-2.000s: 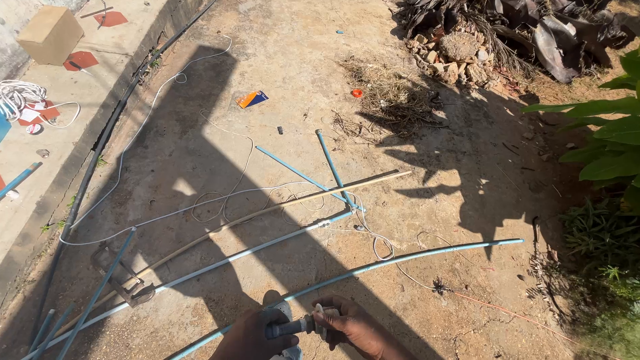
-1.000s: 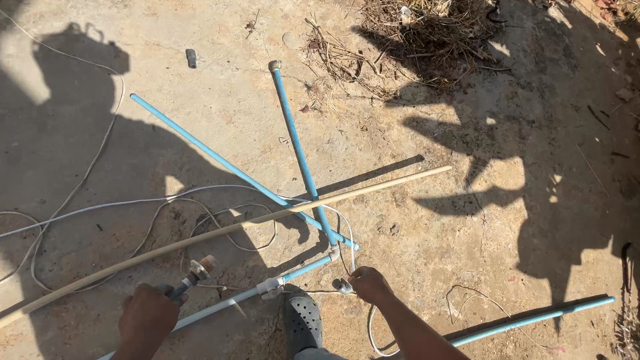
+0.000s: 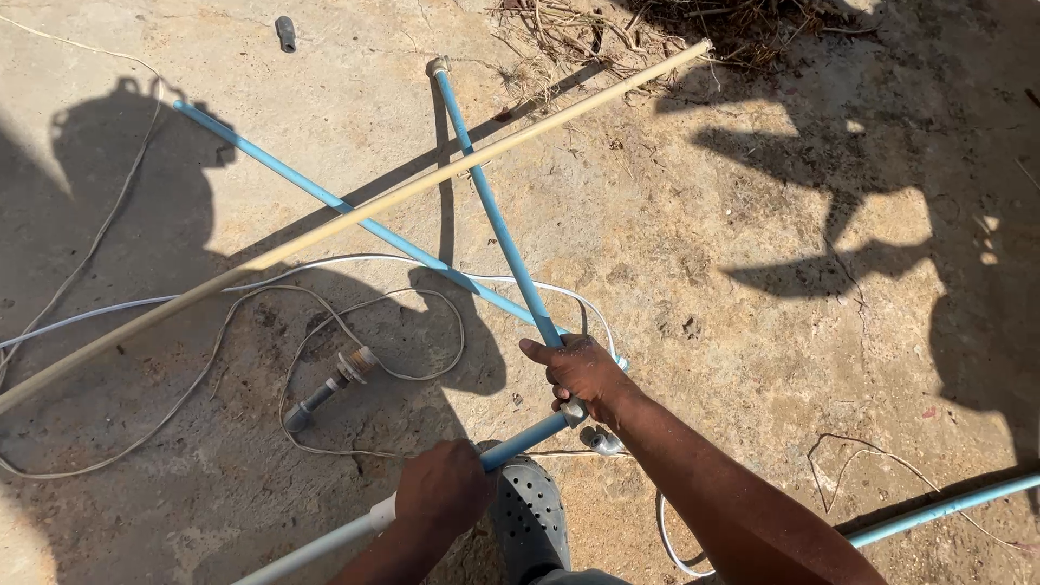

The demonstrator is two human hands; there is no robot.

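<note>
My left hand [image 3: 448, 481] is closed around a blue plastic pipe [image 3: 524, 439], just beside the white coupling that joins it to a white pipe [image 3: 313, 552]. At the grey elbow fitting [image 3: 574, 412], my right hand [image 3: 583, 374] grips the lower end of a second blue pipe [image 3: 497, 215], which runs up to another fitting at its far end. A third blue pipe [image 3: 284, 172] passes behind that one. Across both lies a long cream-coloured pole [image 3: 463, 166]. On the concrete to the left rests a grey pipe fitting assembly [image 3: 329, 390]. A small grey fitting [image 3: 605, 442] is under my right wrist.
White cable [image 3: 357, 258] and thin cord [image 3: 215, 349] loop over the concrete. A small dark fitting [image 3: 285, 34] lies at the top, near dry twigs [image 3: 731, 28]. Another blue pipe [image 3: 942, 512] is at lower right. My clog [image 3: 530, 516] stands between my arms.
The fitting assembly that my left hand held now lies on the ground, and that hand grips the blue pipe. My right hand has moved onto the pipe at the elbow.
</note>
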